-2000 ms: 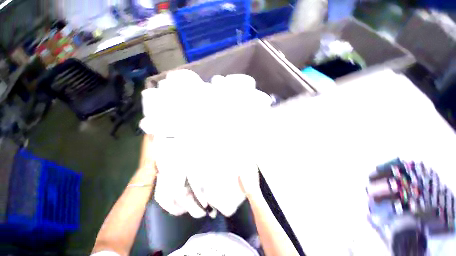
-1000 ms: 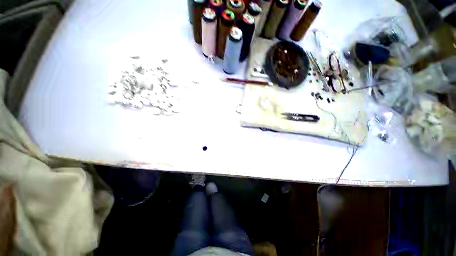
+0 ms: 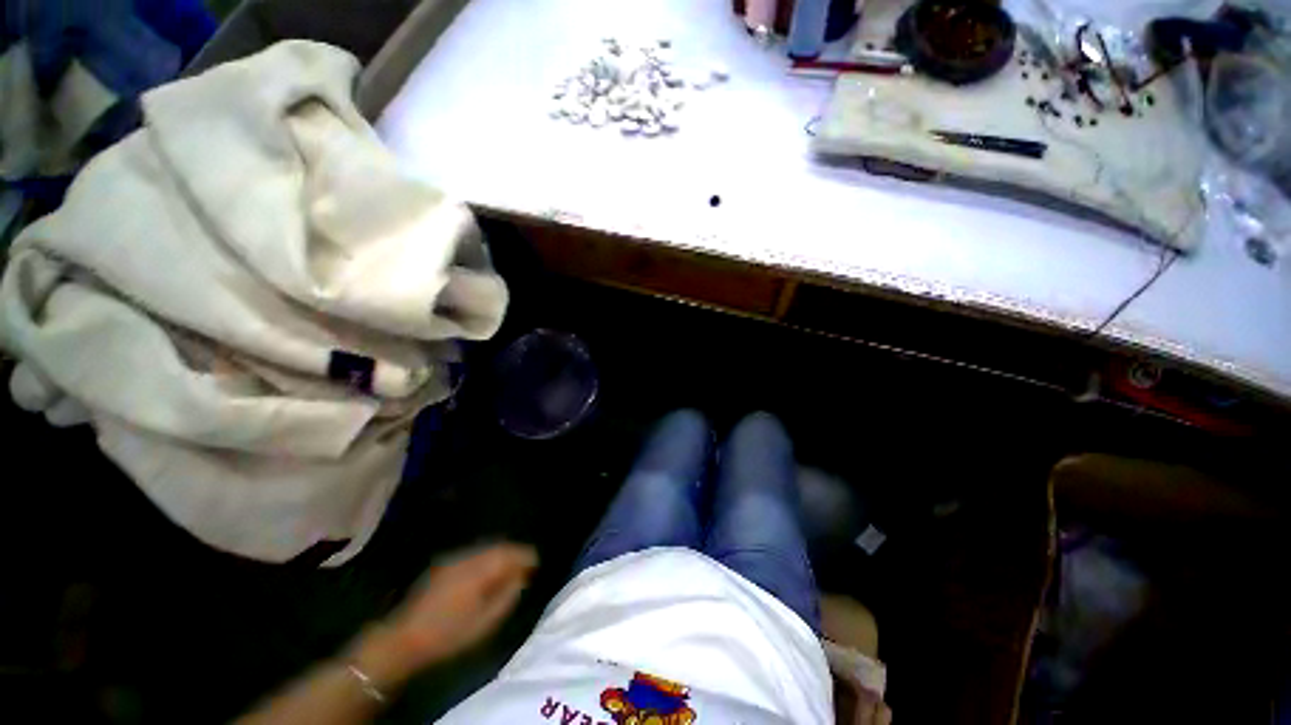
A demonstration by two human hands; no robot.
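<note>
A heap of cream garments with a dark neck label lies at the left, beside the white table. My left hand is blurred, below and right of the heap and left of my lap. It touches no garment, and its fingers look curled, but blur hides whether they are closed. What looks like part of my right hand shows at the bottom edge, right of my shirt, mostly cut off. What it does is hidden.
White buttons lie loose on the table, with one dark button nearer its edge. A cloth pad bears dark snips. A dark bowl stands behind it. An open box is at lower right.
The view has swung down and left, so the table sits higher and more of the cream heap shows. My left hand and a bit of what looks like my right have come into view.
</note>
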